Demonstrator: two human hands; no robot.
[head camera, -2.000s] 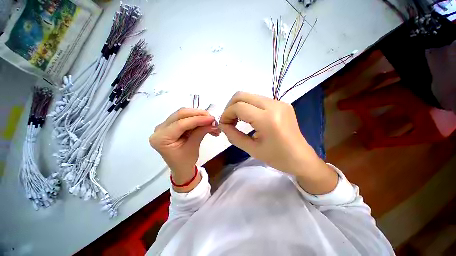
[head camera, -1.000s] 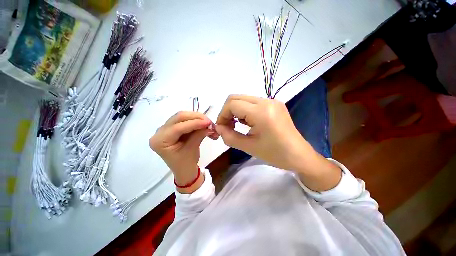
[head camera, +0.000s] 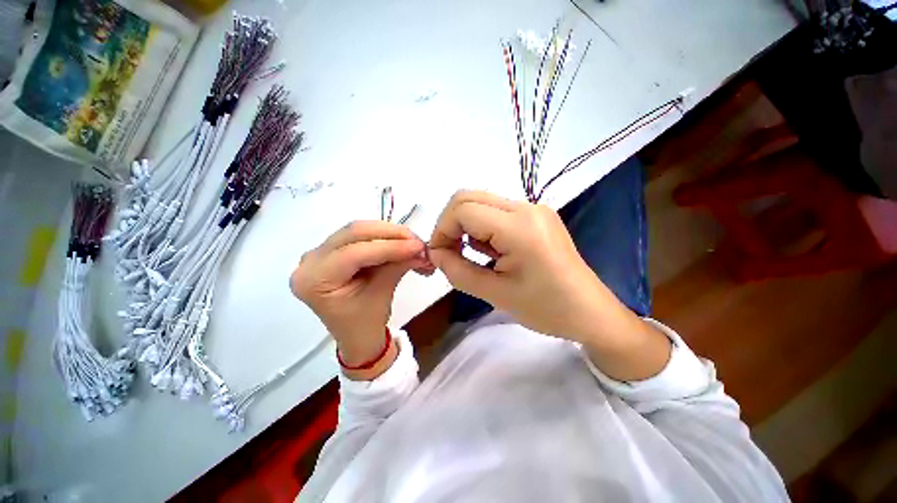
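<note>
My left hand (head camera: 356, 278) and my right hand (head camera: 521, 257) meet fingertip to fingertip above the table's front edge. Both pinch lead wires; a connector housing between the fingertips is too small and covered to make out. Short wire loops (head camera: 388, 204) stick up behind my left fingers. Long thin dark, red and pale lead wires (head camera: 536, 128) fan upward from behind my right hand. One dark and red pair (head camera: 610, 140) runs right to a tiny white end (head camera: 686, 96). A white cable (head camera: 307, 359) runs from near my left wrist to white plug ends (head camera: 232, 407).
Cable bundles (head camera: 187, 265) with dark wire ends lie at left, and a smaller bundle (head camera: 79, 305) farther left. A printed bag (head camera: 93, 79) is at upper left. Small whitish pieces (head camera: 534, 41) lie beyond the wires. Red stools (head camera: 767, 211) stand at right.
The hands stay fingertip to fingertip with only small finger movements. The fanned wires have shifted slightly left since the first frame. The view has shifted a little.
</note>
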